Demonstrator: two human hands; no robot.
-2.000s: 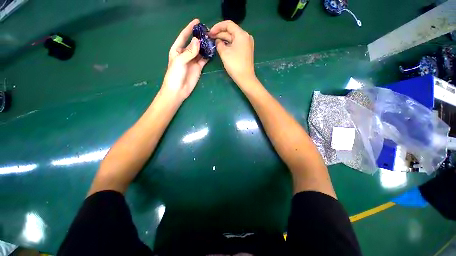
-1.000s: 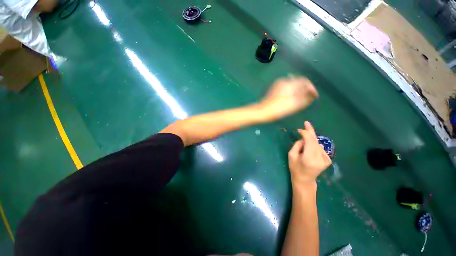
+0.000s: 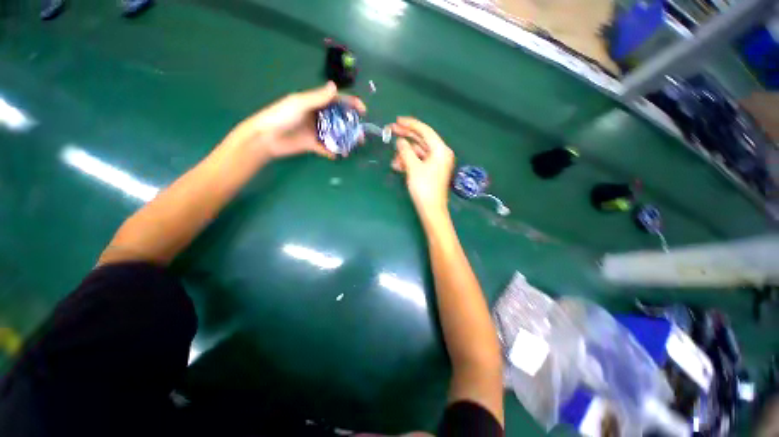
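My left hand [image 3: 295, 126] holds a round wound coil assembly [image 3: 339, 129], dark blue with a white pattern, above the green bench [image 3: 282, 209]. A pale lead wire [image 3: 372, 130] runs from the disc towards my right hand [image 3: 420, 155]. My right hand's thumb and fingertips are at the light connector [image 3: 387, 134] on the lead's end; they seem to pinch it, slightly blurred. A second blue coil assembly [image 3: 471, 182] with a pale lead lies on the bench beside my right hand.
Black units with yellow-green patches [image 3: 340, 65] lie beyond my hands and to the right [image 3: 612, 197]. Another coil assembly [image 3: 648, 218] lies far right. A pale bar [image 3: 692, 263], a clear plastic bag [image 3: 619, 358] and a speckled bag [image 3: 521, 320] are at the right.
The view has swung. The earlier assembly is out of my hands; my left hand, empty and reaching a second ago, now holds a coil assembly. My right hand has come to its lead.
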